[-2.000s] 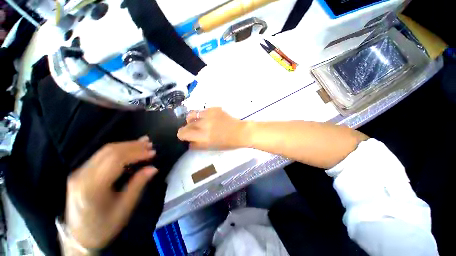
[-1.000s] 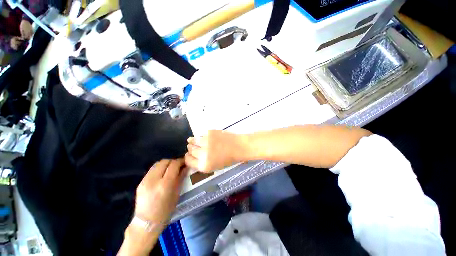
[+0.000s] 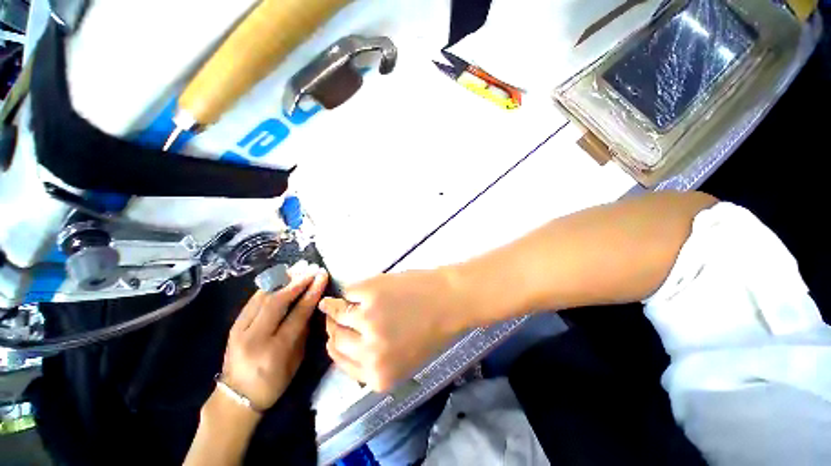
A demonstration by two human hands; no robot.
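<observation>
The black garment piece drapes over the left side of the table, its edge running up to the presser foot and needle area. My left hand pinches the cloth edge just in front of the needle area, fingertips close to the metal parts. My right hand is closed on the same edge, nearer the table front, its fingers curled and almost touching my left hand. The cloth between the hands is mostly hidden. A small blue piece sits beside the needle.
Thread snips lie on the machine bed. A clear-wrapped phone lies in a shallow box at the right corner. A wooden-handled tool and a black strip lie on the machine head. A ruler strip edges the table.
My left hand first came over to the right and took the cloth edge, then moved up with it towards the needle. My right hand moved down from the needle. The view is closer to the machine.
</observation>
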